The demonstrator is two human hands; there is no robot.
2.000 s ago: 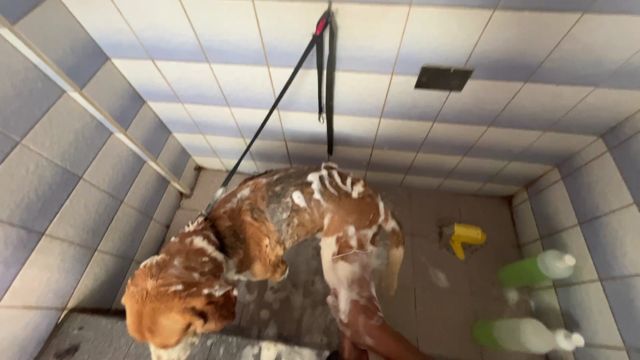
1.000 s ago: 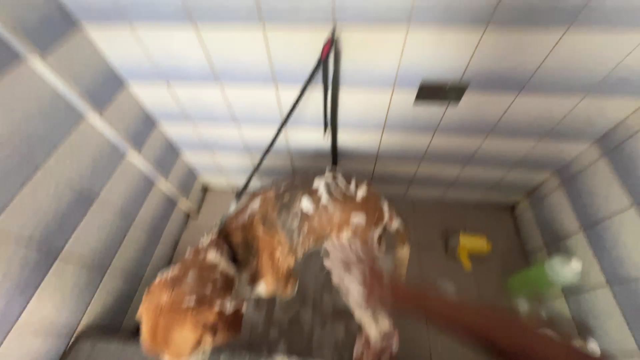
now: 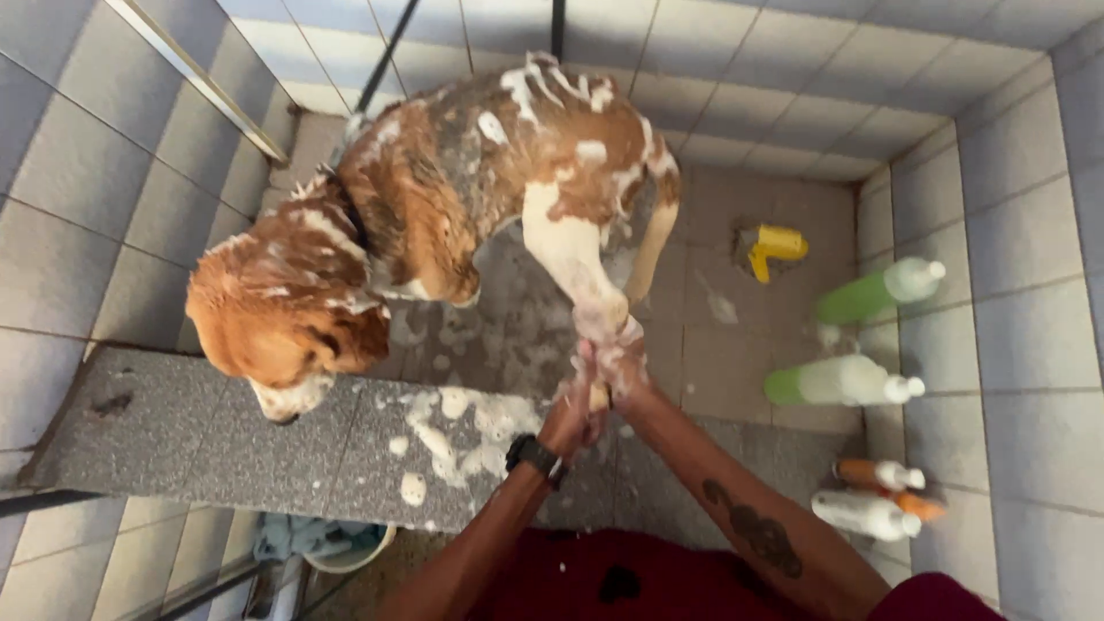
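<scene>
A wet brown and white dog (image 3: 483, 164), streaked with lather, stands in a tiled wash stall, its head low over the grey stone ledge at the left. One hind leg stretches toward me. My left hand (image 3: 580, 401), with a black watch on the wrist, and my right hand (image 3: 623, 362), covered in foam, are both closed around the lower part of that leg. The hands touch each other, and the paw is mostly hidden by them. A dark collar (image 3: 349, 211) circles the dog's neck, and a black leash (image 3: 386, 59) runs up from it.
Two bottles of green liquid (image 3: 862, 295) (image 3: 841, 381) and smaller orange and white bottles (image 3: 867, 514) stand at the right wall. A yellow nozzle-like object (image 3: 776, 246) lies on the floor near a drain. Foam spots the stone ledge (image 3: 259, 440). Below it is a white bucket (image 3: 354, 561) with blue cloth.
My right hand was on the dog's hind leg a second ago; both hands now grip its lower part together. The view has moved closer and tilted down.
</scene>
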